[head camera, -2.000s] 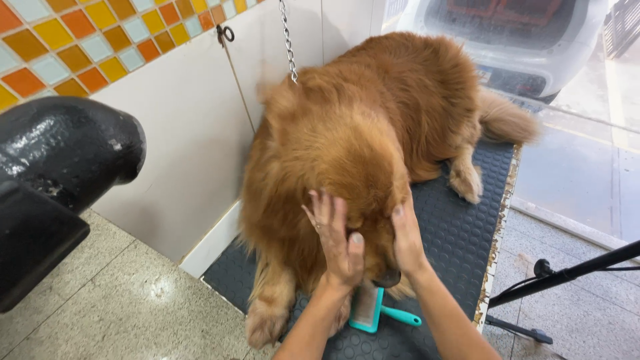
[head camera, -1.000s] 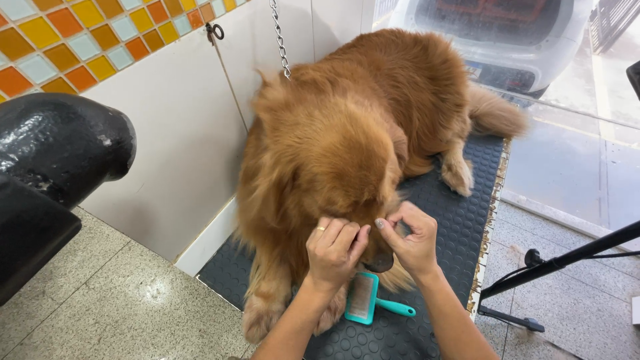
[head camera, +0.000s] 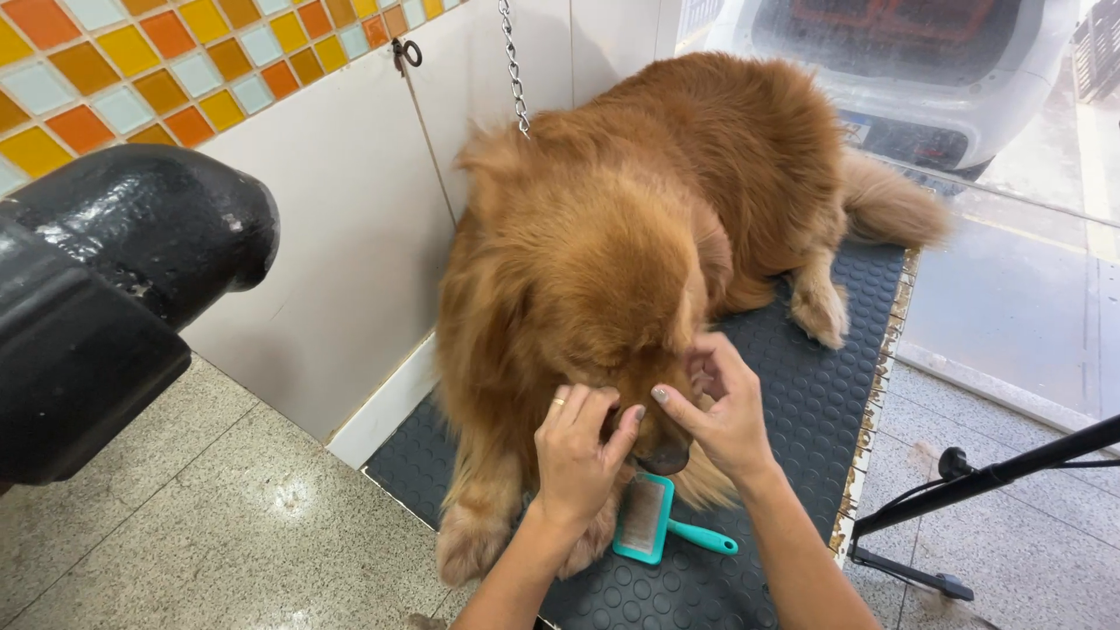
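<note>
A long-haired golden-brown dog (head camera: 612, 254) lies on a black studded rubber mat (head camera: 787, 420), its head lowered toward me. My left hand (head camera: 582, 451) touches one side of its muzzle with curled fingers, a ring on one of them. On the muzzle's other side is my right hand (head camera: 722, 407), thumb and fingers spread against the fur near the eye. Whether either hand pinches any fur cannot be told. Just below the dog's nose, a teal slicker brush (head camera: 645, 518) rests on the mat beside a front paw, its wire pins facing up.
A metal chain (head camera: 516, 79) hangs down to the dog's neck. At the left a thick black tube (head camera: 149, 227) juts in. A black stand (head camera: 989, 477) is at the lower right. The tabletop's worn edge (head camera: 866, 420) runs beside the mat; a tiled wall (head camera: 332, 210) borders it.
My hands were flat over the dog's face two seconds ago, then closed in with bent fingers at the muzzle. Since then my right hand's fingers have spread and moved outward.
</note>
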